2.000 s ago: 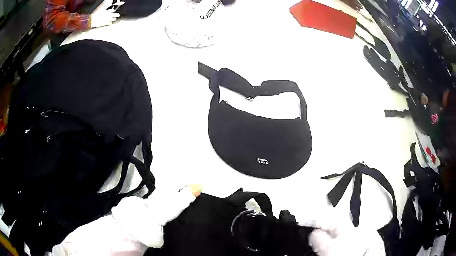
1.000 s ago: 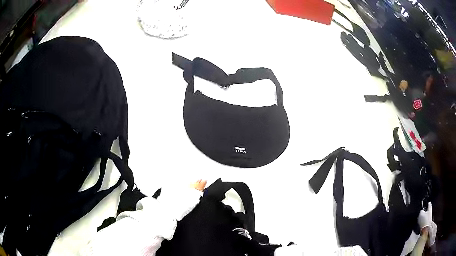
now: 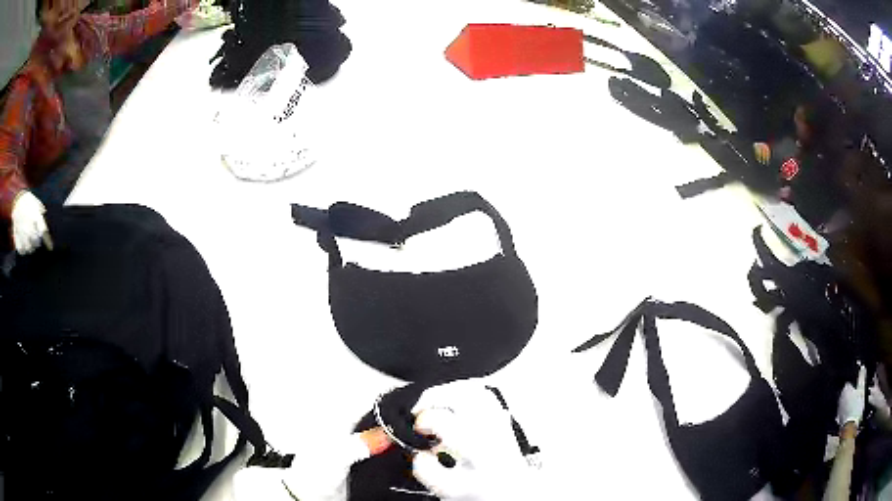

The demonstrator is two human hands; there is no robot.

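Both of my hands work close together at the bottom centre, on a black bag (image 3: 377, 481) that is mostly hidden by them and cut off by the lower edge. My left hand (image 3: 367, 448), in white with fingertips showing, holds its left side. My white-gloved right hand (image 3: 465, 440) grips black strap or fabric at the upper part. A thin silvery curve (image 3: 383, 423) shows between the hands; I cannot tell whether it is zipper or metal. A crescent-shaped black bag (image 3: 430, 318) with a pale logo lies flat just beyond, its strap looped above it.
A large black bag pile (image 3: 117, 294) lies left, with a person's gloved hand (image 3: 29, 223) at it. A strapped bag (image 3: 724, 445) lies right; another gloved hand (image 3: 851, 401) is beyond. A clear plastic bag (image 3: 269, 127), black heap (image 3: 284, 34) and red piece (image 3: 518, 51) lie farther away.
The view has tilted up and shifted, showing more of the far table. My right hand has come left beside my left hand, raising the silvery-edged part. A person has come into view at left.
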